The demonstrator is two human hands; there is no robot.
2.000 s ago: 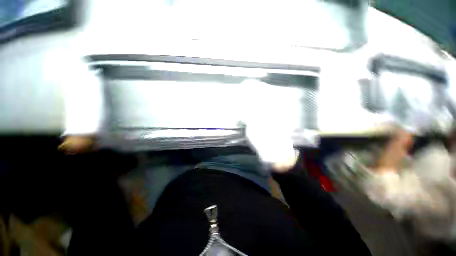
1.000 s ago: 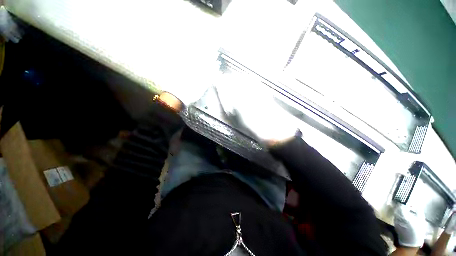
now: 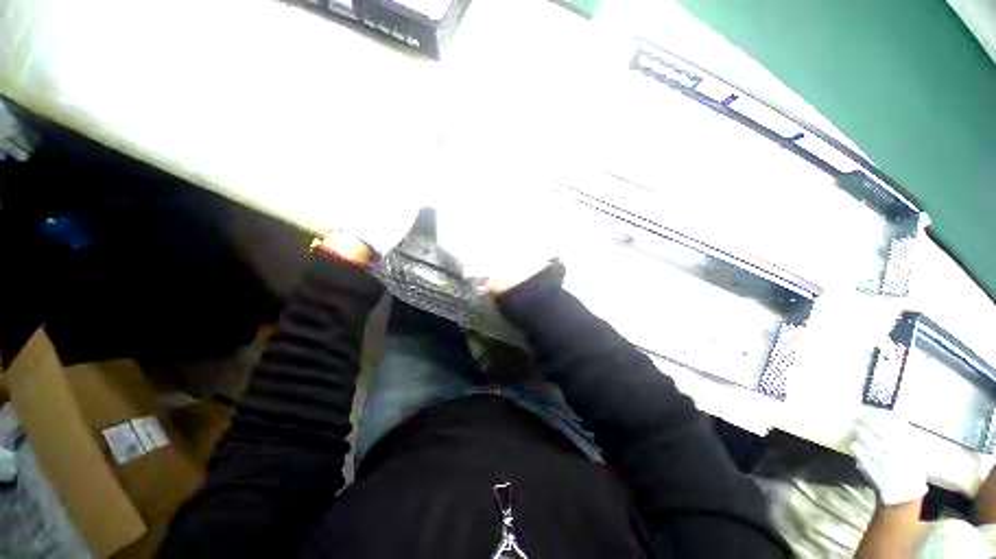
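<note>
A long metal chassis, silver inside with a black rim and perforated end, lies on the bright bench, its left part lost in glare. Shiny, dimpled bubble wrap lies at the near bench edge, between my wrists. My left hand, in a white glove, is at the left end of this wrap. My right hand, also gloved, is right of it, over the left part of the chassis. Both gloves are washed out against the bench, so fingers and anything held cannot be made out.
A second long chassis lies behind, before a green surface. A third is at right, near another person's gloved hand. A dark-edged tray is at the top. An open cardboard box is lower left.
My right hand and forearm have moved left, closer to my left hand. The near chassis shows more of its interior. The neighbour's gloved hand has shifted slightly up.
</note>
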